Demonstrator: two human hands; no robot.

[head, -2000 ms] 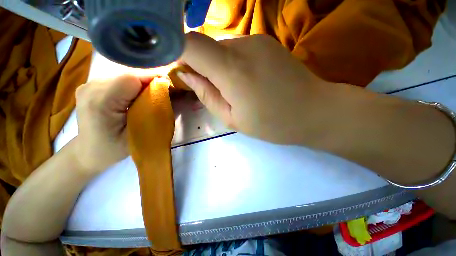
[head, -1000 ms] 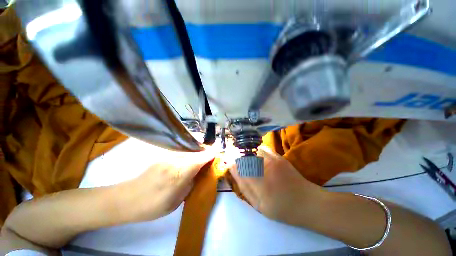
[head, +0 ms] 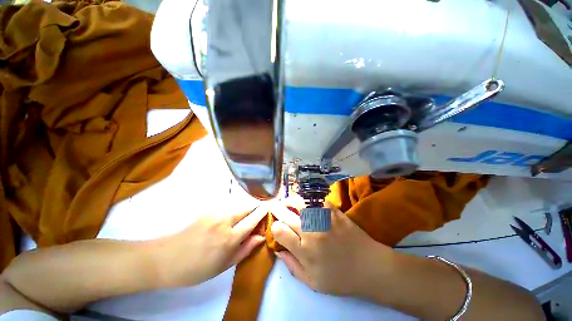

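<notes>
A rust-brown fabric band runs from the fingertips toward me, out at the bottom edge. My left hand grips its left side at the needle area. My right hand pinches the folded cloth at its right side, fingertips close to the left ones. The presser foot is hidden by glare and the machine's parts. The white sewing machine stands just beyond my hands, with a knurled knob in front of my right hand. The garment piece lies bunched right of the needle.
A large rust garment pile lies at the left. Dark thread snips lie on the table at the right, with another dark object at the far right edge. A chrome cover hangs above the needle area.
My view has pulled back and up, showing more of the machine, left pile and snips. The hands stay at the needle, now with fingertips closer together on the cloth.
</notes>
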